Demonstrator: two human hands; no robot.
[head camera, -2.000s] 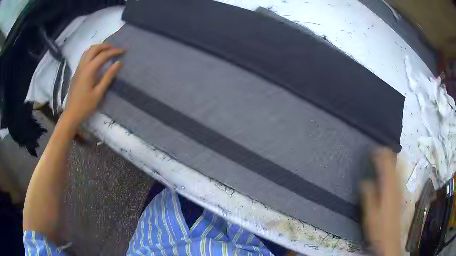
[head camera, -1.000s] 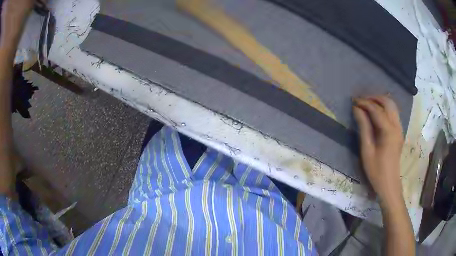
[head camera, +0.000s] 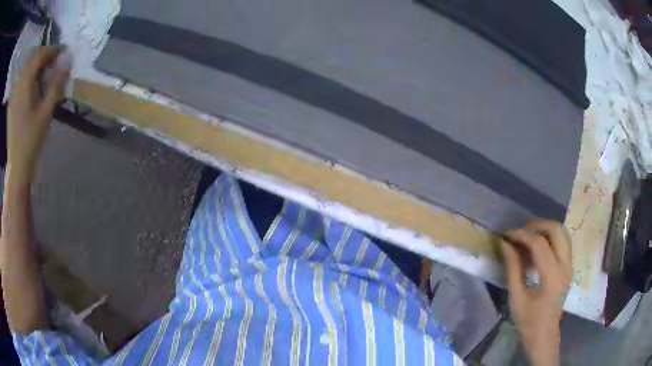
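The tan strip (head camera: 322, 182) lies along the table's near edge, just below the grey cloth panel's (head camera: 286, 43) near edge. A dark band (head camera: 343, 104) runs lengthwise across the panel. My right hand (head camera: 540, 261) has its fingertips bent down on the strip's right end, beside the panel's near right corner. My left hand (head camera: 39, 89) is at the strip's left end, fingers curled; whether it grips the strip is unclear. A near-black cloth piece (head camera: 525, 39) lies on the panel's far right part.
The white-covered table (head camera: 590, 221) shows scorch marks at the right. The iron (head camera: 636, 239), partly cut off, stands at the right edge. White scraps (head camera: 622, 86) lie at the far right. The speckled floor (head camera: 114, 193) shows below left, and my striped shirt is against the near edge.
The tan strip has moved from over the grey panel to the table's near edge. My right hand has come down nearer to me. My left hand has come back into fuller view at the left.
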